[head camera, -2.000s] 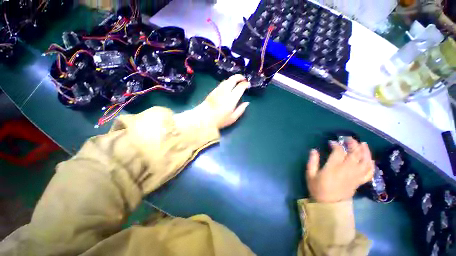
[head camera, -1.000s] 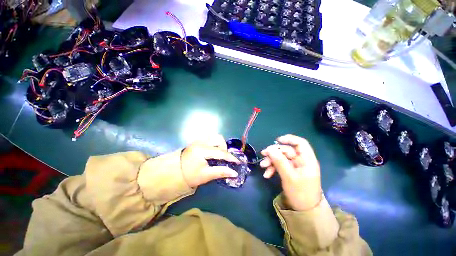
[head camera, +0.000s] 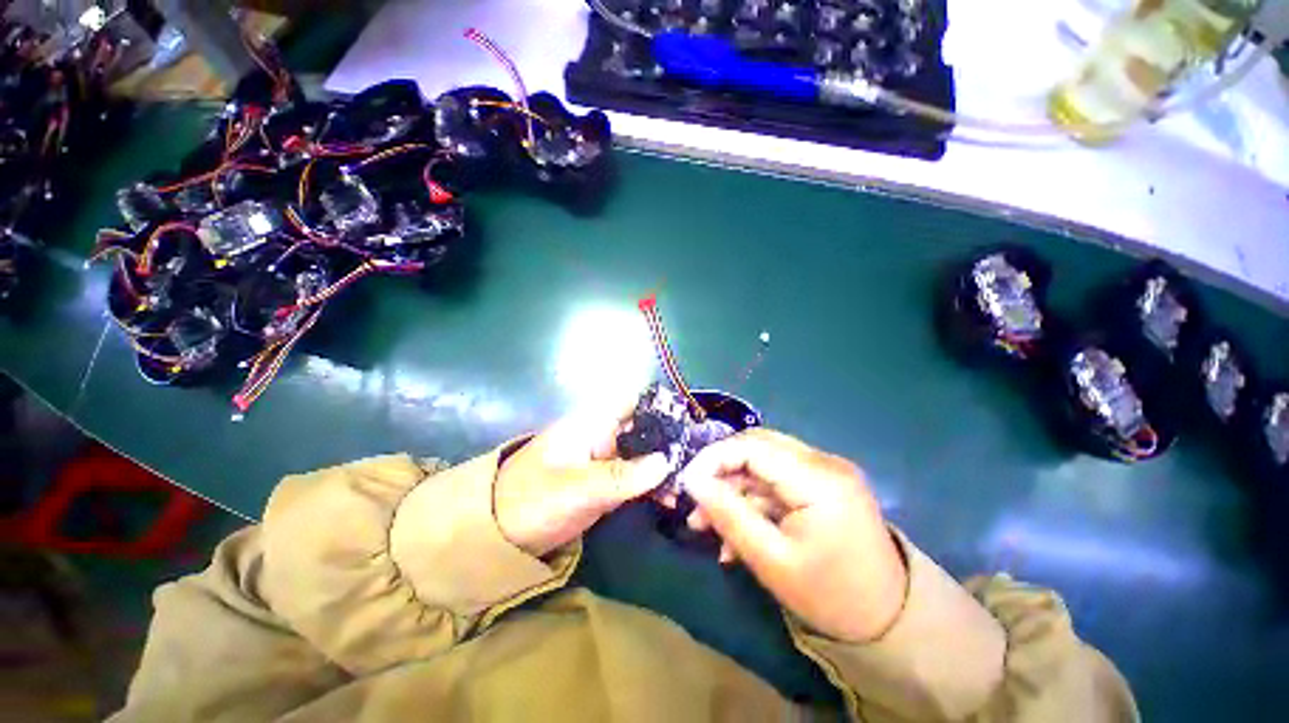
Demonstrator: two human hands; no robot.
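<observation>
A black camera front unit (head camera: 728, 410) is held over the green mat in front of me. A board module (head camera: 667, 424) sits at its opening, tilted. A wire bundle with a red plug (head camera: 662, 339) sticks up from it, and a thin wire with a small white end (head camera: 765, 338) stands to its right. My left hand (head camera: 566, 480) grips the unit from the left. My right hand (head camera: 799, 523) has its fingertips pinched together at the unit's right side; what they pinch is too small to tell.
Units with loose wires (head camera: 283, 233) cluster at the left. Separate units with tucked wires (head camera: 1110, 396) lie at the right. A black grid tray (head camera: 792, 106) with a blue-handled tool (head camera: 735, 62) and a clear bottle (head camera: 1152, 64) are on the white strip (head camera: 1018, 177) behind.
My left hand has brought a unit from the cluster to the front. My right hand has left the right-hand units and now touches the held unit. The module has tilted since the last frame.
</observation>
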